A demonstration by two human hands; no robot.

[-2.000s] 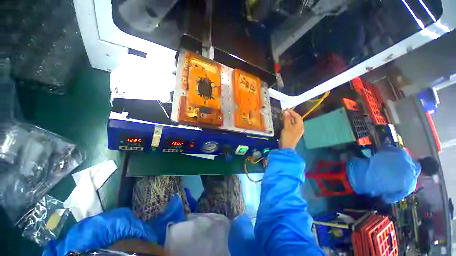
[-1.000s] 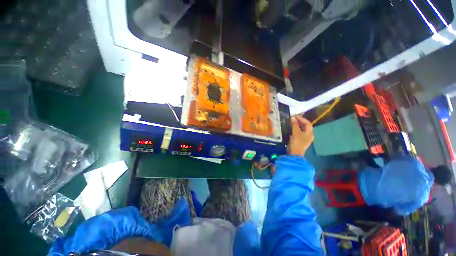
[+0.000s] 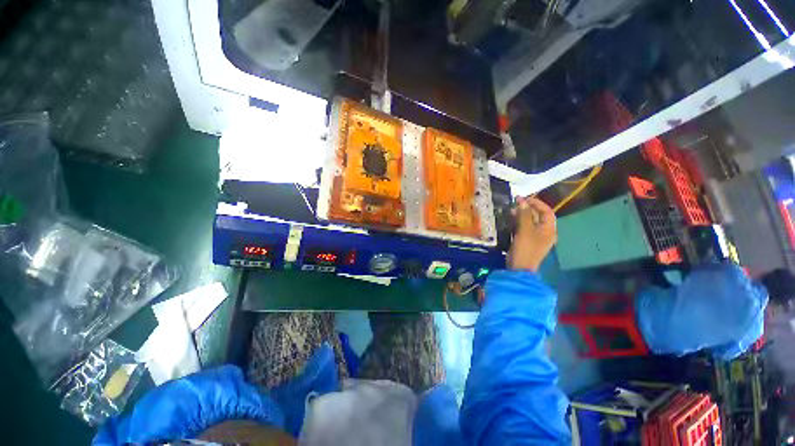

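My right hand (image 3: 533, 233) is bare. It is at the right end of the machine's front, beside a dark part right of the fixture plate; its fingers are bent close together, and whether they hold anything cannot be told. My left hand is not in view; a blue sleeve shows at the bottom left. Two orange fixtures lie on the silver hole-grid plate (image 3: 413, 185): the left fixture (image 3: 355, 157) has a dark star-shaped centre, the right fixture (image 3: 450, 185) is plainer. The blue control panel (image 3: 349, 255) has red displays, a round gauge and green-lit buttons.
The white machine frame (image 3: 196, 74) rises behind the plate. Clear bags (image 3: 74, 270) and crumpled white cloth (image 3: 181, 327) lie on the left bench. A yellow cable (image 3: 580, 186), red stool (image 3: 610, 324) and another person in blue (image 3: 697, 309) are at the right.
The whole view has shifted, moving the machine slightly right in the picture. My right hand stays at the machine's right end, its fingers slightly changed. The fixtures stay in place on the plate.
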